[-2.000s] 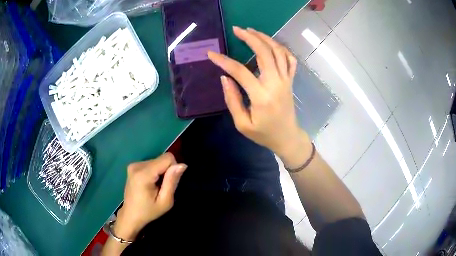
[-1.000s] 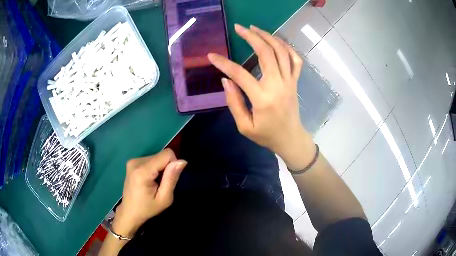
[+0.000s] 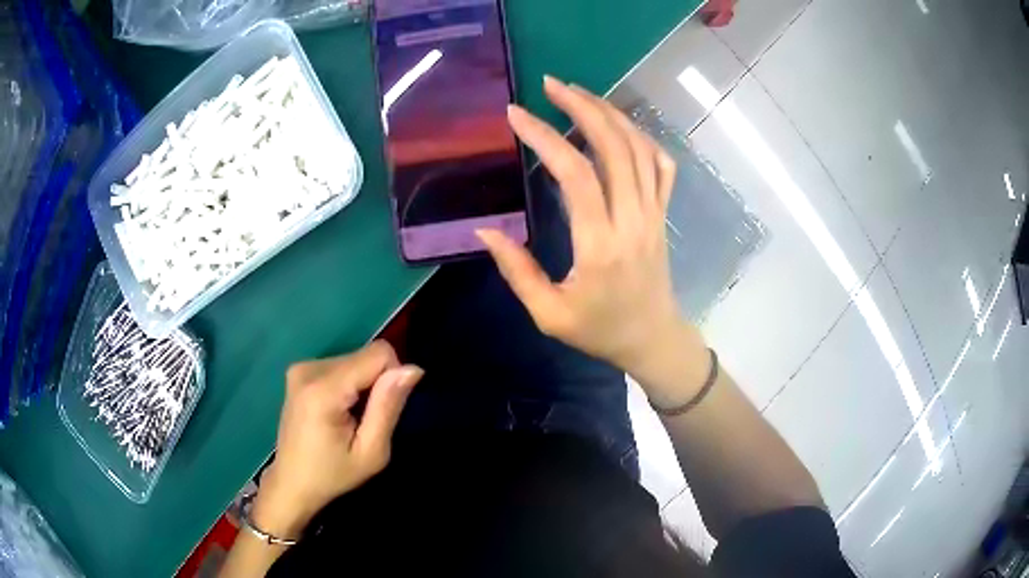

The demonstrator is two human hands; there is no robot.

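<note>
A smartphone [image 3: 451, 136] with a lit purple-pink screen lies flat on the green bench near its edge. My right hand [image 3: 604, 226] is over the phone's right side, fingers apart and holding nothing; the thumb tip is over the bottom of the screen. Whether it touches the glass I cannot tell. My left hand [image 3: 339, 423] is at the bench edge below the phone, fingers curled in and thumb against them; nothing shows in it. The larger tub [image 3: 344, 169] of white sleeves and the smaller tub [image 3: 79, 423] of thin metal stems stand left of the phone.
Stacked blister trays [image 3: 45, 203] with blue-looking edges lie at the far left. Crumpled clear bags [image 3: 203, 20] lie at the top left, and another at the lower left corner. A clear tray [image 3: 711, 226] is below bench level, right of my right hand, over the pale tiled floor.
My right hand's fingers have drawn right, away from the middle of the screen, and the thumb has moved down. The phone's display has changed. My left hand has stayed put.
</note>
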